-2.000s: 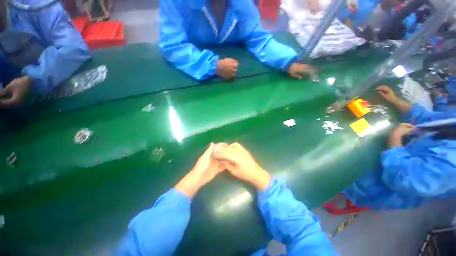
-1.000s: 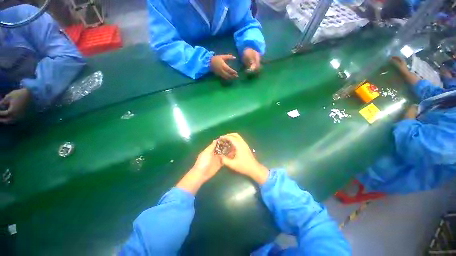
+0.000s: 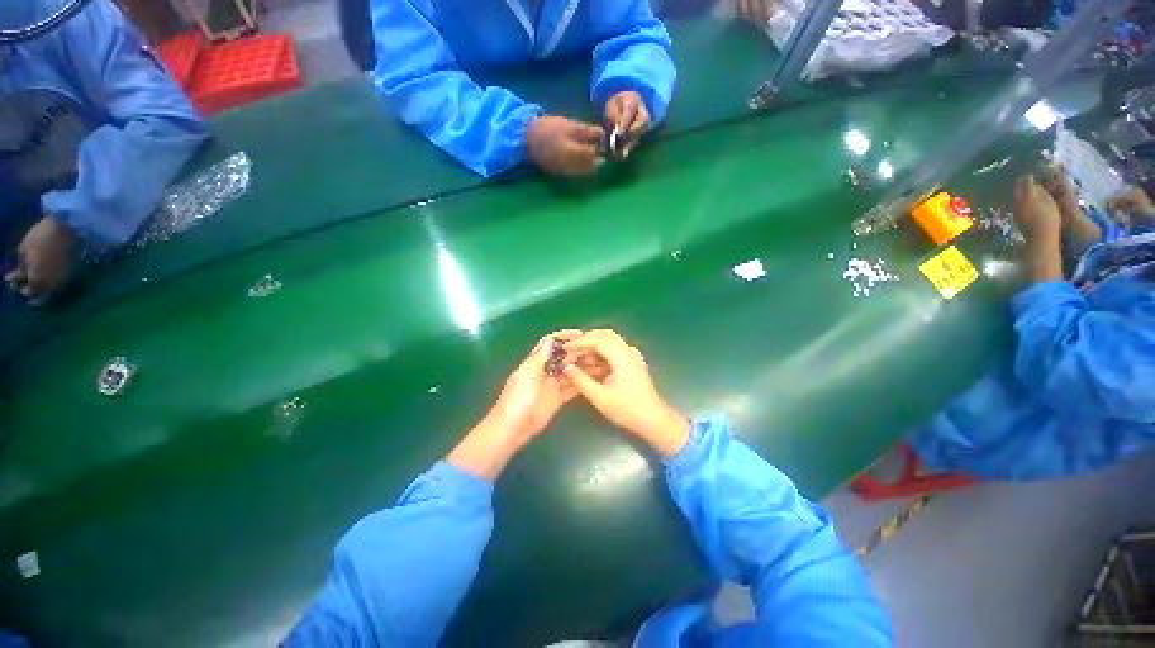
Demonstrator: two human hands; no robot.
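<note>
A small unit [image 3: 556, 358] with dark and silvery parts is held at the fingertips in front of me, above the green conveyor belt [image 3: 380, 329]. My left hand [image 3: 522, 395] grips it from the left. My right hand [image 3: 623, 386] is curled against its right side, with thumb and fingertips at the unit. The fingers cover most of the unit, so its details are hidden. Another small unit [image 3: 115, 376], roundish and silver-white, lies on the belt at the left.
Small clear pieces [image 3: 264, 286] and a white square [image 3: 750, 270] lie on the belt. At the right are white parts [image 3: 868, 276], an orange box [image 3: 942, 218], a yellow card [image 3: 949, 271] and a worker's arms. A person opposite holds a small dark item. A metal post [image 3: 1001, 114] slants over the belt.
The unit, hidden at first, then showed face-up between my hands and now appears tilted more edge-on. The belt items have shifted left in view. The opposite person's hands have come together around an item.
</note>
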